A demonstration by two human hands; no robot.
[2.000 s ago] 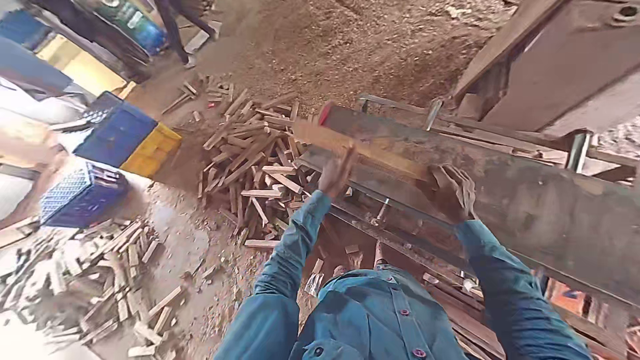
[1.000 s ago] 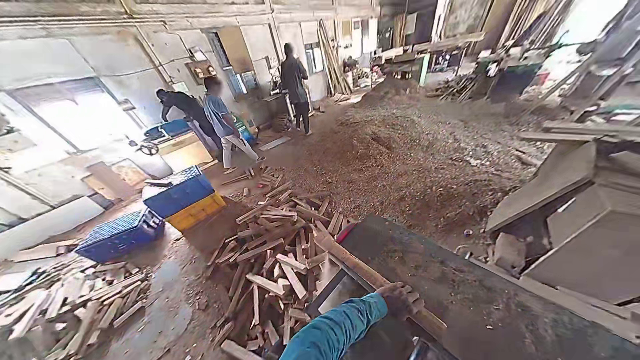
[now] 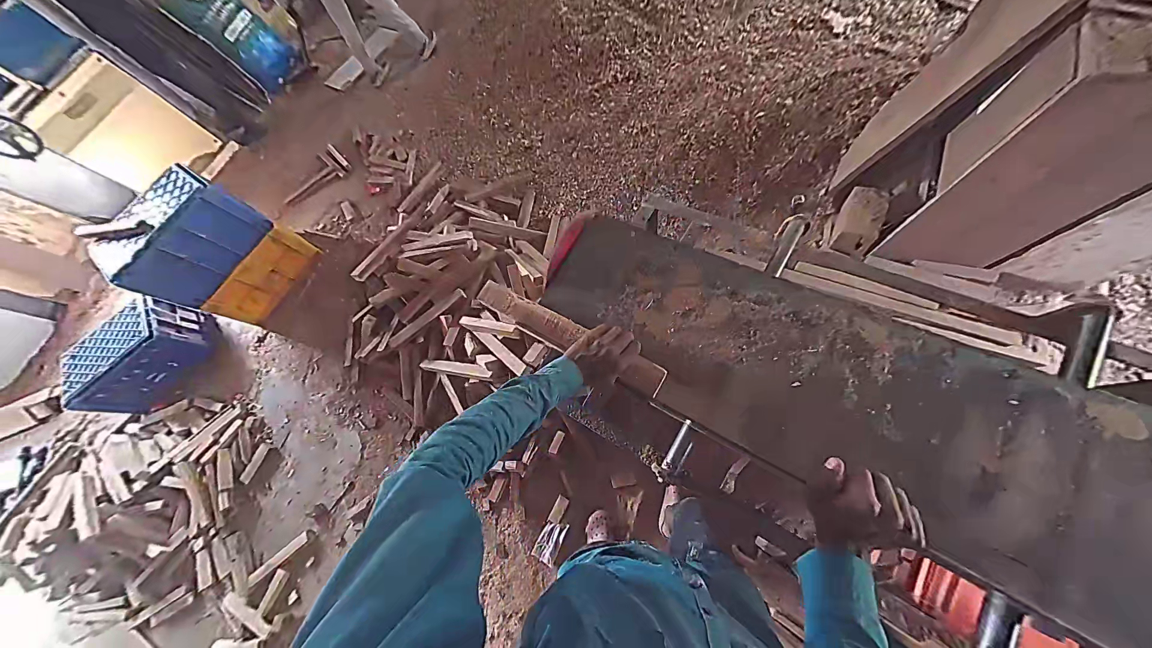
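My left hand [image 3: 605, 353] is closed round a wooden board [image 3: 538, 317] that lies along the near edge of a dark conveyor belt [image 3: 720, 360], close to its rounded end. One end of the board sticks out past the belt over heaped wood offcuts [image 3: 432, 270]. Farther right, my right hand [image 3: 859, 508] rests at the belt's near edge with its fingers spread a little; nothing shows in it. Sawdust and dirt lie on the belt.
Blue and yellow plastic crates [image 3: 216, 243] and a blue crate [image 3: 135, 355] stand at left, above more offcuts [image 3: 171, 513]. Wood chips [image 3: 702, 99] cover the ground beyond the belt. A person's legs [image 3: 369, 40] show at top. Metal rollers [image 3: 677, 448] flank the belt.
Two seconds ago both hands were on a board across the belt; now the left alone holds a board at the near edge. The view swung up and back down.
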